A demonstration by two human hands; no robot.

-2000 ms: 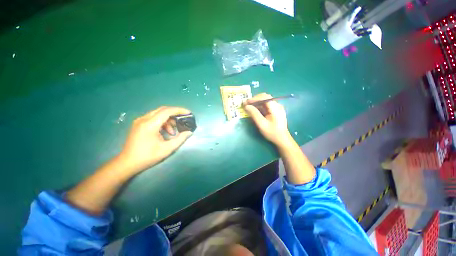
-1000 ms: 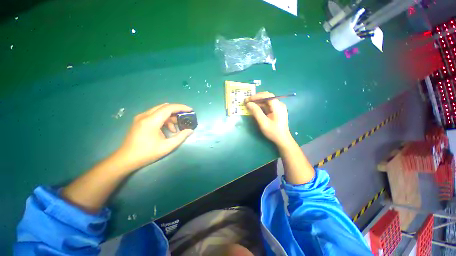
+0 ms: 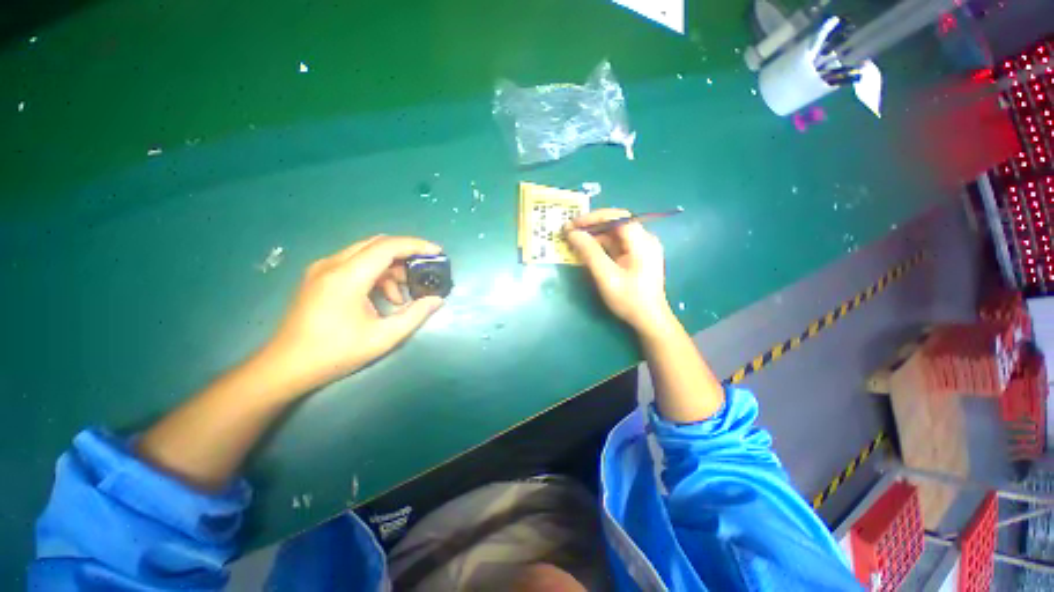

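Observation:
My left hand holds a small dark rounded-square device between thumb and fingers, above the green bench. A round mark shows faintly on its face. My right hand holds a thin dark tool, likely tweezers, like a pen. Its tip end is hidden by the fingers, over the right part of the label sheet. The sheet is yellow with rows of dark print on a pale centre. It lies on the bench to the right of the device.
A crumpled clear bag lies beyond the sheet. A white tool cup stands at the far right. White scraps dot the green bench. White paper lies at the far edge. Red trays and striped floor tape are at right.
Compared with two seconds ago, the device face is turned more toward the camera. The label sheet sits slightly farther up and is straighter. The right hand stays over the sheet with the tool.

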